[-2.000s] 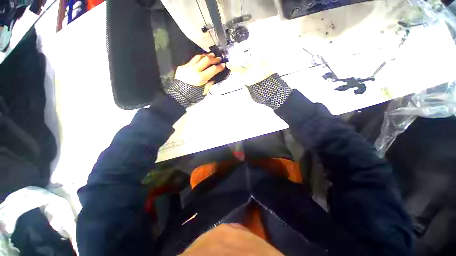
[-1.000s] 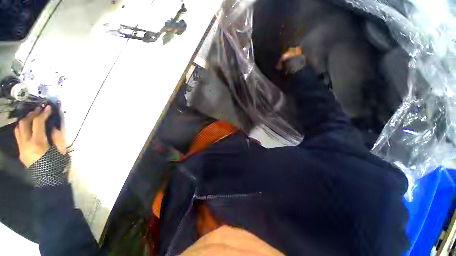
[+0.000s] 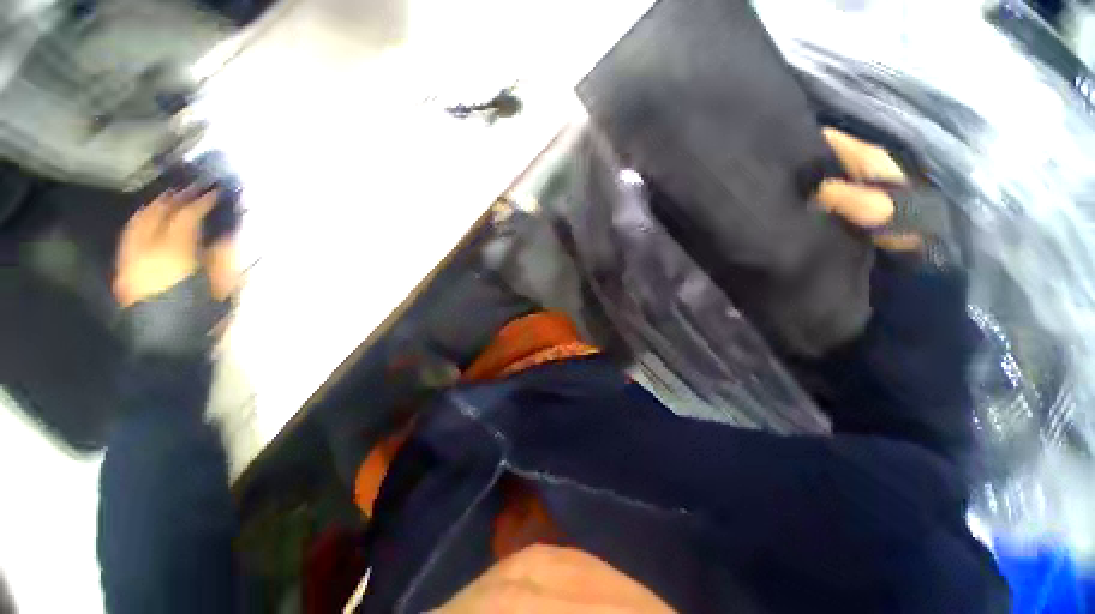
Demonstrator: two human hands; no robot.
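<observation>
My right hand (image 3: 862, 190) grips the edge of a flat dark grey-black piece (image 3: 726, 156), held up over the clear plastic bag at the right of the table. My left hand (image 3: 168, 246) is blurred and rests at the needle area of the sewing machine, its fingertips on a dark edge. The black back panel (image 3: 60, 324) lies at the far left, under and beside my left wrist. The fingertips of my left hand are too blurred to tell their exact hold.
The clear plastic bag (image 3: 684, 300) hangs beside the white table (image 3: 360, 228). A small black tangled thing (image 3: 490, 107) lies on the table. The blurred machine head (image 3: 96, 84) is at the upper left. A blue object (image 3: 1042, 578) is at the lower right.
My right hand left the needle area, reached into the bag on the right, and now holds up the flat dark piece. My left hand stayed by the needle. The view turned right.
</observation>
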